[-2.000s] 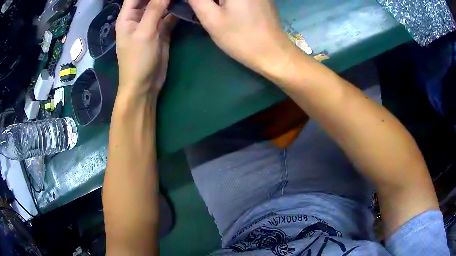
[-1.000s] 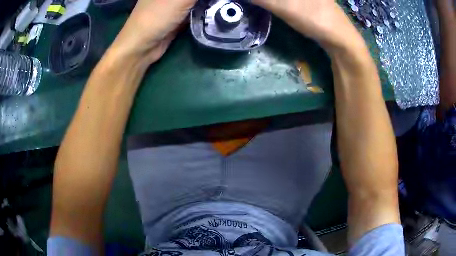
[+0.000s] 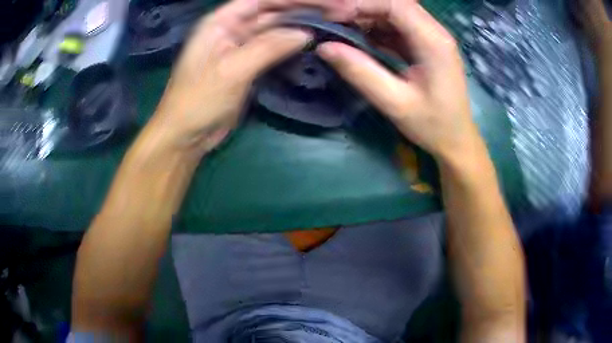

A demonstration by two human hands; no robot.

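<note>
A dark plastic housing (image 3: 305, 100) lies on the green bench in front of me, blurred, its open side towards the camera. Both hands are over its far part. My left hand (image 3: 231, 74) and my right hand (image 3: 402, 74) hold a dark curved piece (image 3: 329, 28) between them, above the housing. The thumbs point at each other at the middle of the piece. Whether the piece touches the housing, I cannot tell. The fingertips at the far side are blurred.
Two more dark housings, one nearer (image 3: 97, 110) and one farther (image 3: 158, 23), stand at left. Blurred electronics and a clear bottle (image 3: 27, 134) lie far left. Small parts (image 3: 503, 57) lie on silvery bubble wrap (image 3: 553, 127) at right. Tan-yellow scraps (image 3: 411, 167) lie by my right forearm. Another person's arm (image 3: 602, 100) shows at far right.
The view has tilted, so the bench appears lower. My hands have come together over the housing, from its two sides, with the dark curved piece now showing between them.
</note>
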